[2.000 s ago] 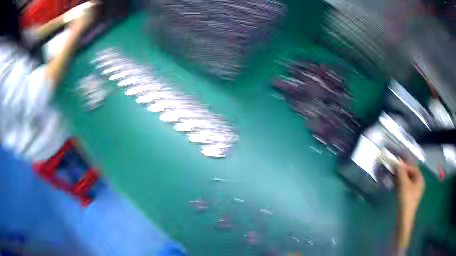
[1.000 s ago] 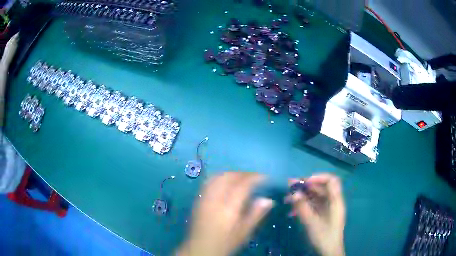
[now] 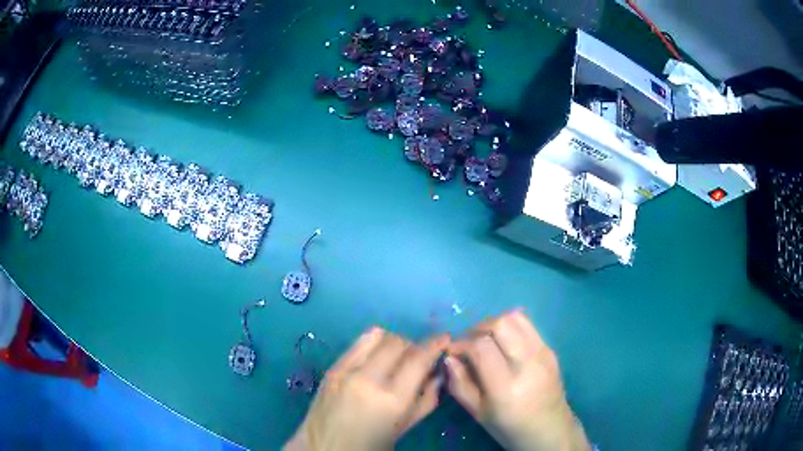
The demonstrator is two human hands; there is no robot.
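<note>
My left hand (image 3: 374, 392) and my right hand (image 3: 515, 379) meet at the lower middle. Their fingertips pinch a small dark wired module (image 3: 443, 368) between them, mostly hidden by the fingers. A tiny white plug (image 3: 456, 308) shows just above the fingers. Left of my hands, wired modules lie on the green mat: one (image 3: 297, 285) higher up, one (image 3: 242, 358) further left and one (image 3: 301, 380) close beside my left hand. Each has a thin curved lead.
Silvery circuit boards (image 3: 158, 183) lie in a long row at left. A dark module pile (image 3: 414, 92) lies at top centre. Clear blister trays (image 3: 158, 66) stand at upper left. The white screw feeder (image 3: 563, 198), black cylinder (image 3: 722, 136) and black tray (image 3: 748, 392) are at right.
Two seconds ago a hand was at the feeder. One second ago my hands were apart, with a dark piece in my right fingers. Now they are together on it. The view has shifted right.
</note>
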